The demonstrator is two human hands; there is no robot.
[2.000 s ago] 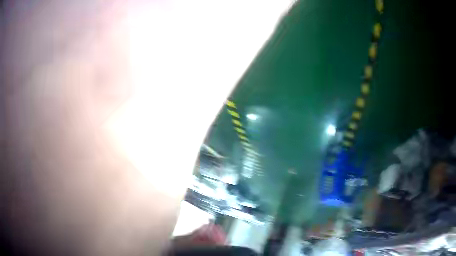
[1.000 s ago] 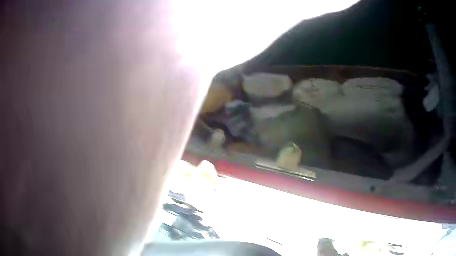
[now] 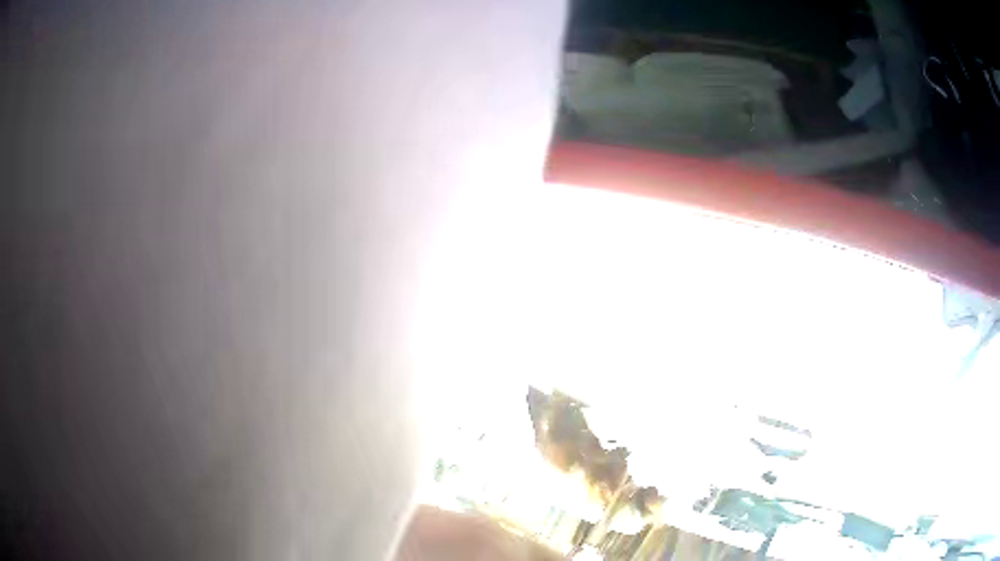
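Observation:
A worktable with a glaring white top (image 3: 702,285) and a red edge (image 3: 768,201) lies in front of me. On its far part, low in the picture, are brown and dark pieces (image 3: 581,444), blurred and overexposed. Pale blue-grey items (image 3: 811,515) lie to their right. A large pale blur (image 3: 219,285) covers the left half of the view; I cannot tell what it is. Neither of my hands can be made out.
Beyond the red edge, at the top, pale rounded soft pieces (image 3: 702,99) sit in a dark space. A grey bar runs beside them at the upper right. A light cloth-like thing (image 3: 970,310) hangs at the right table edge. A reddish-brown surface (image 3: 472,537) shows at the bottom.
The view has moved from the green floor and blue item to the table. Since one second ago, the red edge and soft pieces have shifted up, and more white tabletop shows.

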